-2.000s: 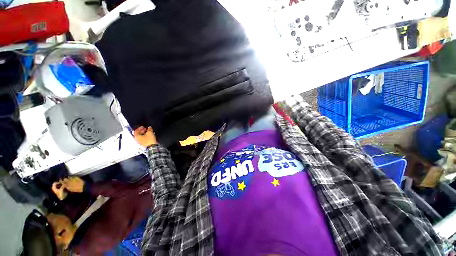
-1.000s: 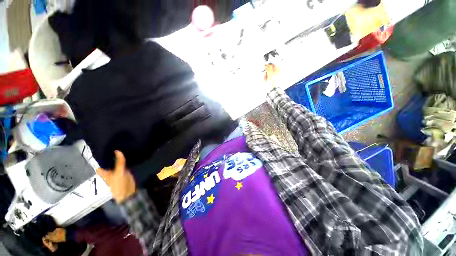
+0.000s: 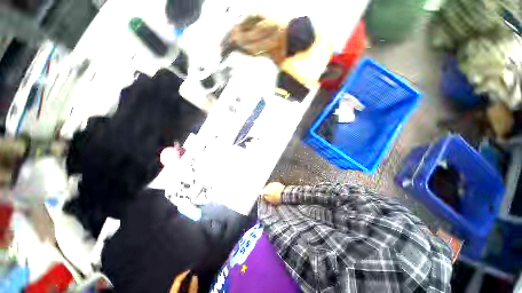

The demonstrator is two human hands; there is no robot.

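A black garment (image 3: 154, 246) lies over my lap and the table's near end, at the lower left. My right hand (image 3: 273, 193) is small and blurred beside the table's front edge, to the right of the garment and not touching it. Its fingers are not clear. A blurred tan shape (image 3: 184, 283) shows at the bottom edge against the garment. I cannot tell if it is part of my left hand or a tan block.
A black cloth heap (image 3: 126, 154) lies behind the garment. A white sewing machine (image 3: 243, 83) and a pink-red round item (image 3: 170, 155) are on the white table (image 3: 269, 154). Blue crates (image 3: 372, 114) (image 3: 466, 183) stand on the floor at right.
The view has swung to the right. My right hand has drawn back from over the table to its front edge. My left hand, clear before, is no longer clearly seen.
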